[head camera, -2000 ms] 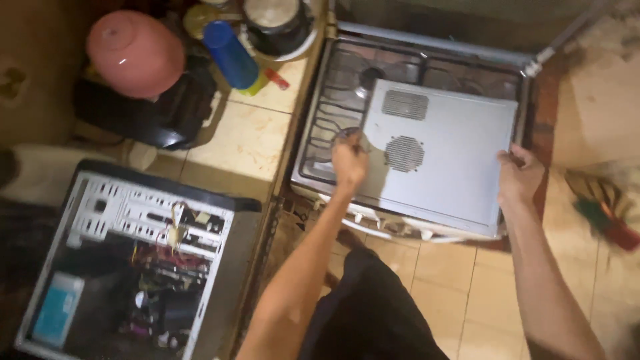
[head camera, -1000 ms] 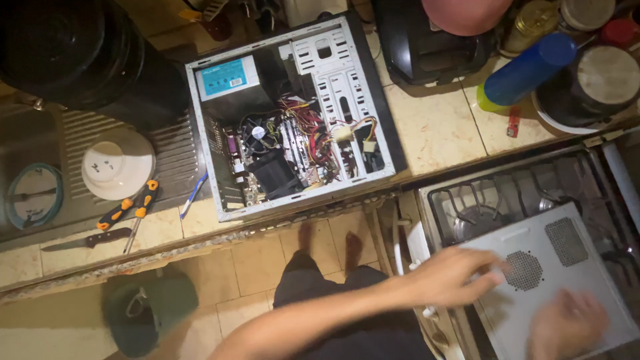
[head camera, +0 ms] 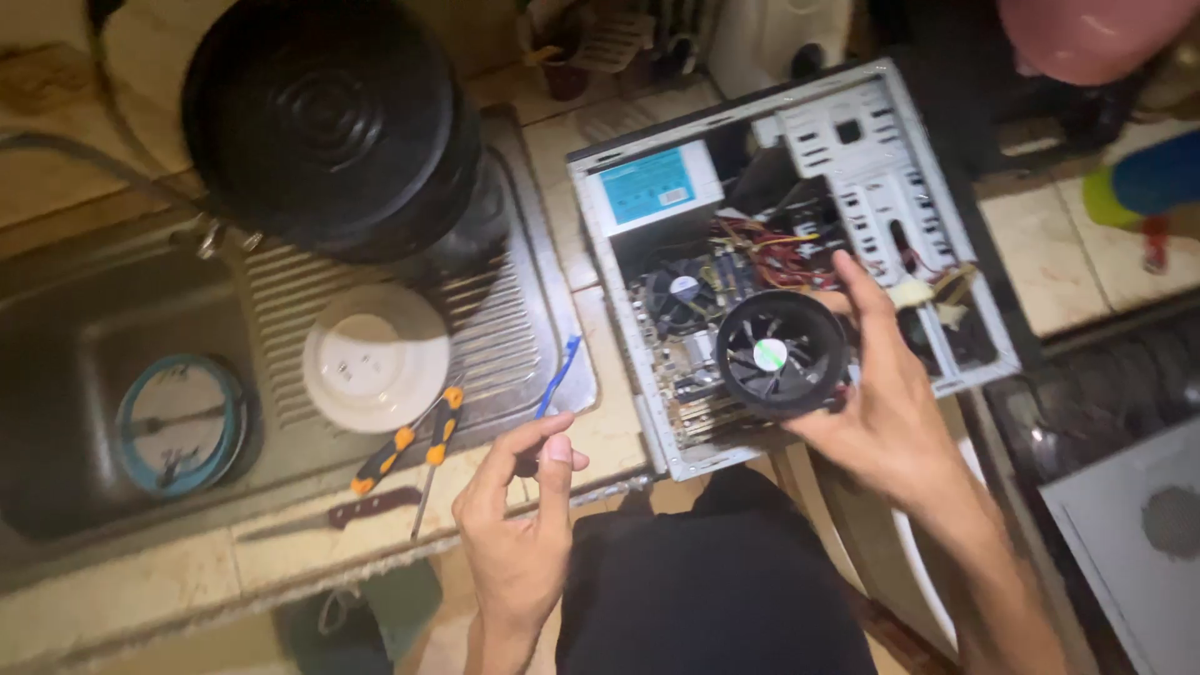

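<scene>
My right hand [head camera: 886, 398] grips a round black cooling fan [head camera: 783, 352] with a pale hub, held over the lower part of an open computer case [head camera: 614, 309]. Inside the case are a power supply [head camera: 656, 187] with a blue label, a second fan [head camera: 682, 289] on the board and a bundle of red and yellow cables [head camera: 773, 248]. My left hand [head camera: 525, 506] is near the counter edge with its fingers apart, holding nothing that shows. Just above it lies a blue toothbrush [head camera: 560, 375]. The case's side panel [head camera: 1139, 534] rests on the stove at the right.
Two orange-and-black screwdrivers [head camera: 384, 459] and a knife [head camera: 375, 507] lie by the counter's front edge. On the drainboard are a white plate [head camera: 375, 361] and a large black pot [head camera: 328, 131]. The sink [head camera: 84, 319] is at the left, a blue bottle [head camera: 1158, 178] at the right.
Both hands have left the side panel, which lies on the stove. My right hand has taken hold of the black fan over the case. The view has swung left.
</scene>
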